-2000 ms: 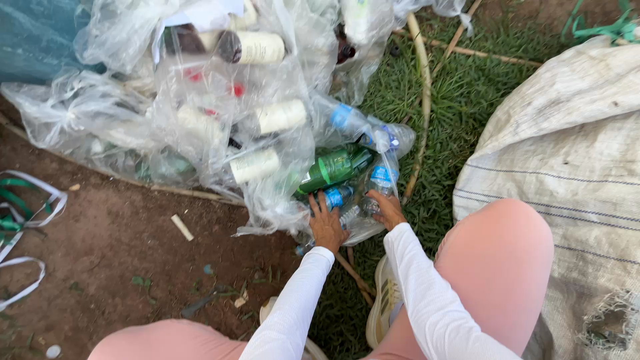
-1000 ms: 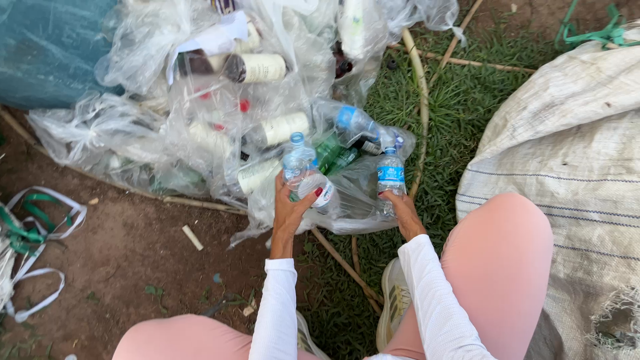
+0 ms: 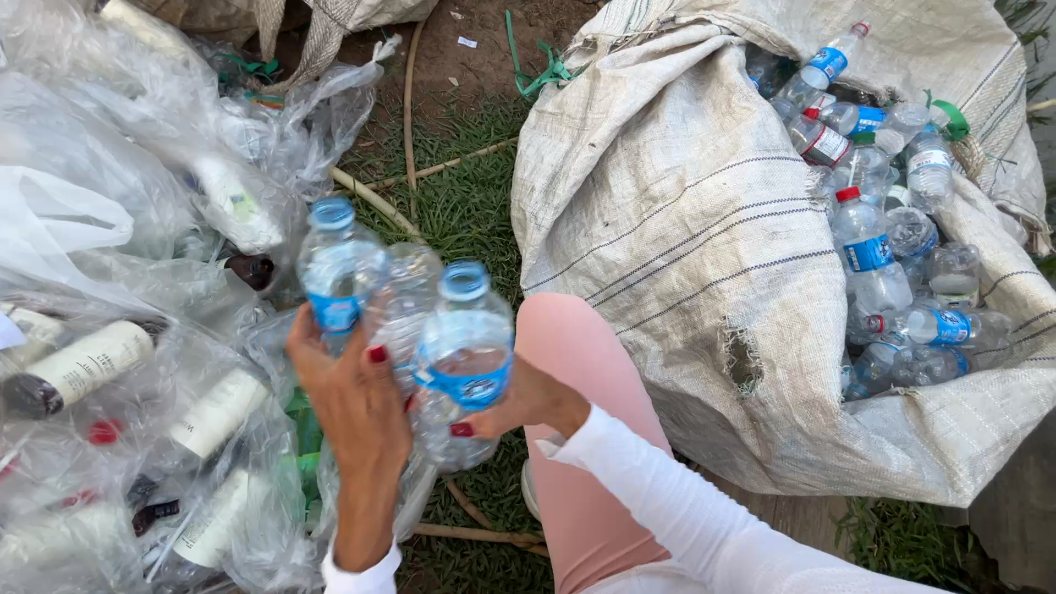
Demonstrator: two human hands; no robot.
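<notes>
My left hand point(image 3: 355, 396) is closed around a clear plastic bottle with a blue label point(image 3: 337, 276), its uncapped neck upward. My right hand point(image 3: 524, 400) grips another clear plastic bottle with a blue label point(image 3: 464, 363), also without a cap. Between them is a further clear plastic bottle point(image 3: 406, 289), slightly blurred; which hand bears it I cannot tell. A green bottle point(image 3: 307, 445) shows under clear film, just left of my left wrist. The clear plastic bag point(image 3: 272, 511) around it holds white-labelled dark bottles point(image 3: 91, 363).
On the right lies a large white woven sack point(image 3: 660, 190) with a torn hole, its mouth showing many plastic bottles point(image 3: 870, 256). Grass point(image 3: 478, 198) and thin sticks point(image 3: 375, 202) lie between sack and bags. A green strap point(image 3: 540, 74) is at the sack's upper left edge.
My hands were apart a second ago, each with a bottle; they are now close together, with the bottles lifted off the bag. The view has swung right, showing the sack's bottles.
</notes>
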